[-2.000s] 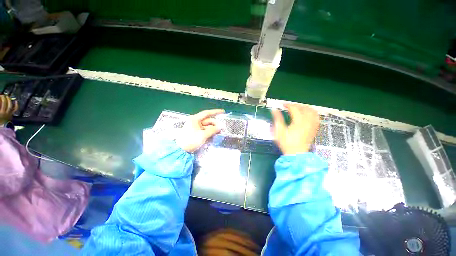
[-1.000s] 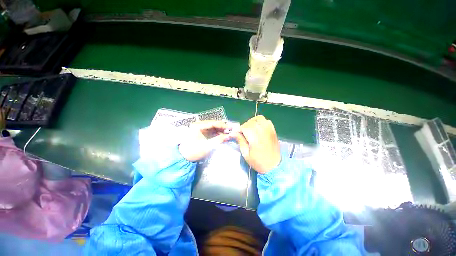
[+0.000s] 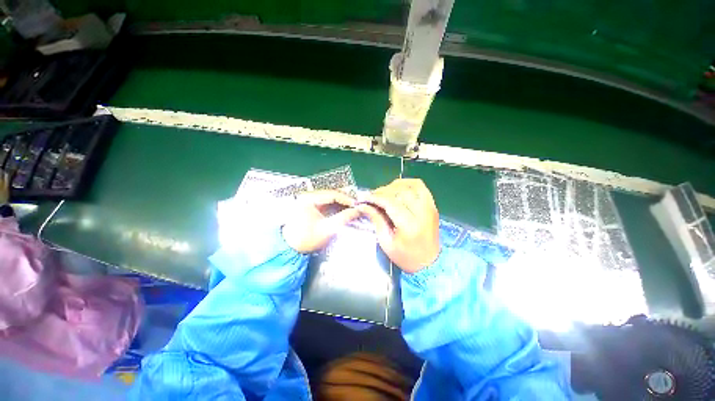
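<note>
My left hand point(image 3: 315, 222) and my right hand point(image 3: 409, 223) meet at the fingertips over the bench mat. They pinch a small part point(image 3: 361, 210) between them; it is mostly hidden by the fingers, so its shape cannot be told. Clear speckled sheets point(image 3: 270, 184) lie behind and beside my left hand, partly washed out by glare. Another speckled sheet corner point(image 3: 335, 178) shows just behind the fingertips. A clear bluish strip point(image 3: 470, 237) lies to the right of my right hand, partly under the sleeve.
Overlapping gridded sheets point(image 3: 557, 227) lie at right under strong glare, with a divided clear tray point(image 3: 684, 235) beyond. A round black fan point(image 3: 658, 368) sits at the lower right. A grey post point(image 3: 423, 47) stands behind. A black slotted tray point(image 3: 59, 157) and a pink sleeve point(image 3: 47, 298) are at left.
My right hand has come from the right to meet my left hand at the fingertips. Over the last second both hands have stayed nearly in place, with small finger shifts.
</note>
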